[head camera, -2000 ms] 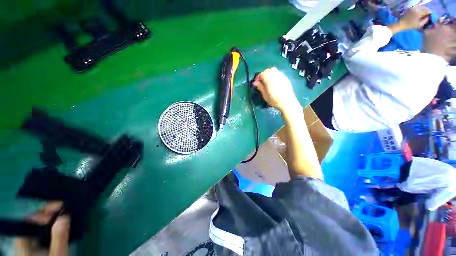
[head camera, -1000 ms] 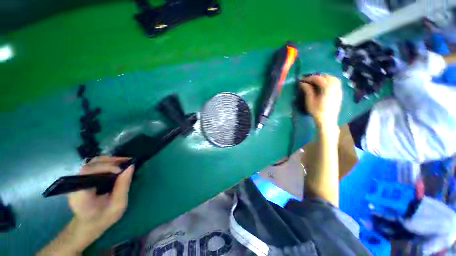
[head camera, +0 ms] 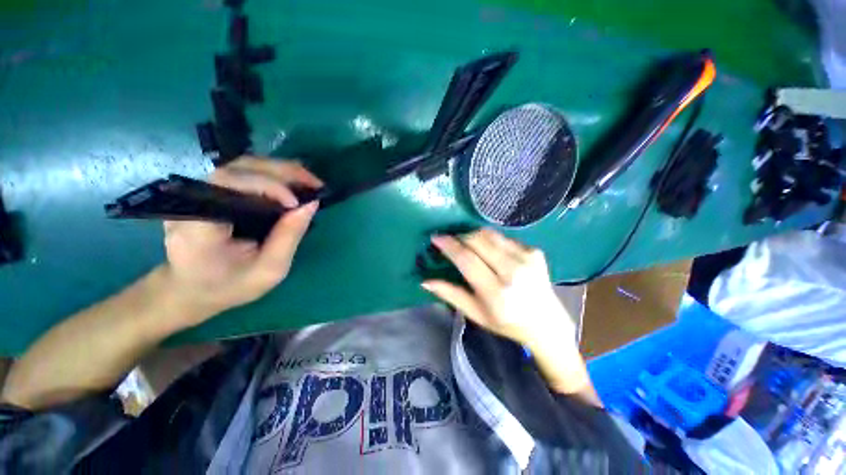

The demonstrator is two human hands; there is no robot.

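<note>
My left hand [head camera: 239, 227] grips a long black plastic frame [head camera: 181, 199] at the left centre, its crossbar reaching right to a ladder-like end piece [head camera: 467, 100] beside the dish. My right hand [head camera: 496, 278] is low at the centre, fingers curled at a small dark part [head camera: 443, 258] near the mat's front edge; whether it grips the part is hard to tell. A round silver dish [head camera: 522, 165], partly filled with dark bits, stands right of the frame. A black and orange electric screwdriver [head camera: 649, 125] lies right of the dish, tip toward it.
A loose row of small black clips [head camera: 237, 88] lies at the upper left. A dark part cluster [head camera: 688, 173] lies beside the screwdriver and its cord. A black parts pile [head camera: 796, 165] is at far right, near another person's white sleeve [head camera: 775, 283]. A cardboard box [head camera: 635, 311] sits below the bench edge.
My right hand has moved from the dark cluster beyond the screwdriver to the front of the mat, left of the dish. My left hand still holds the frame. The view has shifted.
</note>
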